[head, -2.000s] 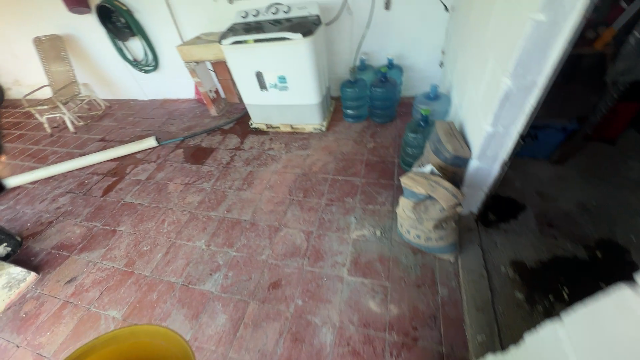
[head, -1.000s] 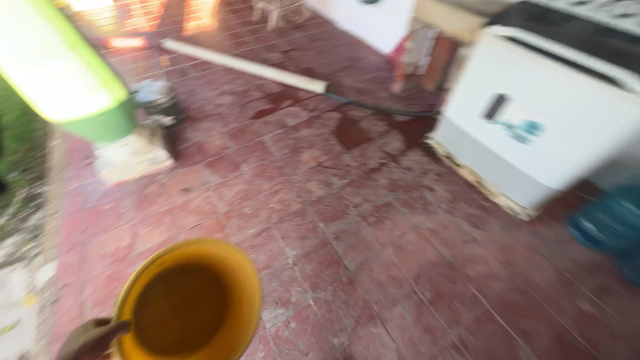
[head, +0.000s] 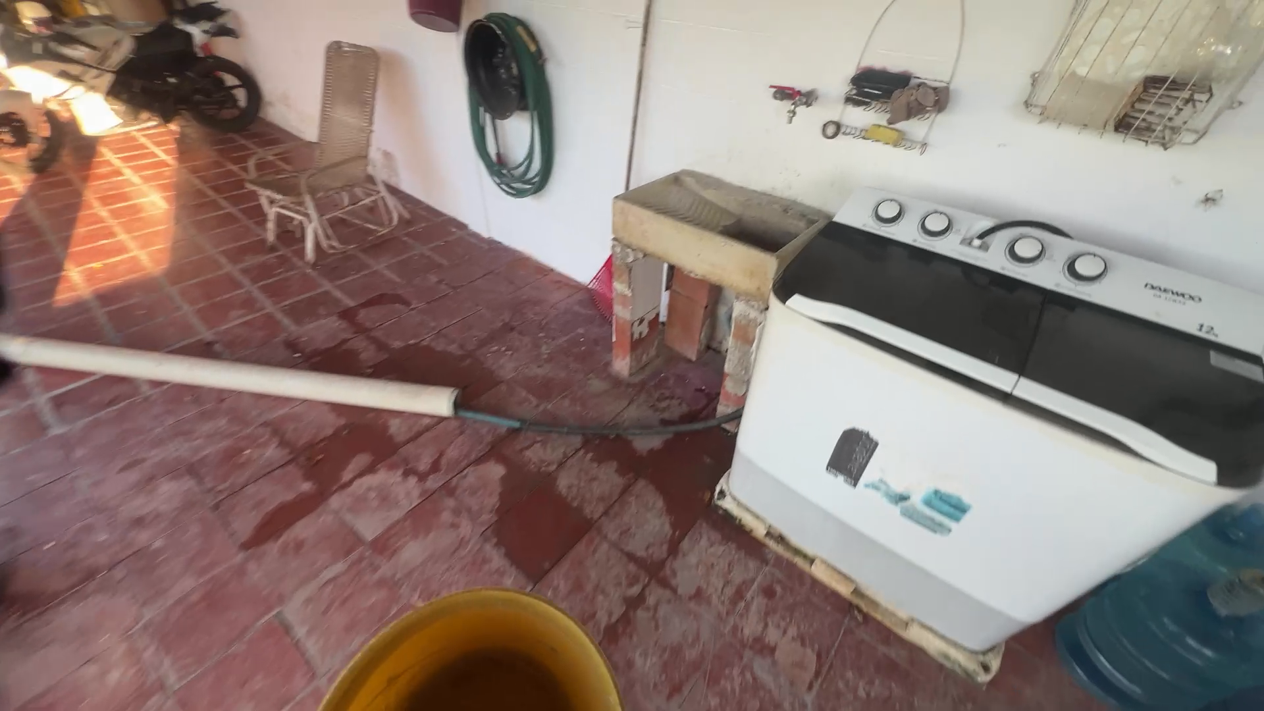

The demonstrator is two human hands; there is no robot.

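A yellow bucket (head: pixel 474 617) shows at the bottom edge, its round rim toward me and its inside dark; what it contains cannot be told. Neither of my hands is in the picture, so any hold on the bucket is hidden below the frame. Beyond it on the right stands a white twin-tub washing machine (head: pixel 879 494) with dark lids, raised on a low base. Left of the machine is a concrete washbasin (head: pixel 691 232) on brick legs. A white pipe (head: pixel 237 379) lies across the left, with a dark hose (head: pixel 632 430) running from its end toward the machine.
Wet patches mark the red tile floor (head: pixel 538 528). Blue water jugs (head: pixel 1165 622) stand at the lower right, beside the machine. A woven chair (head: pixel 346 128) and a motorcycle (head: pixel 222 94) are farther back on the left. A coiled green hose (head: pixel 538 128) hangs on the wall.
The hand seen at the bucket's left rim one second ago is out of the picture. The view has swung right and up since then, showing more of the machine and wall.
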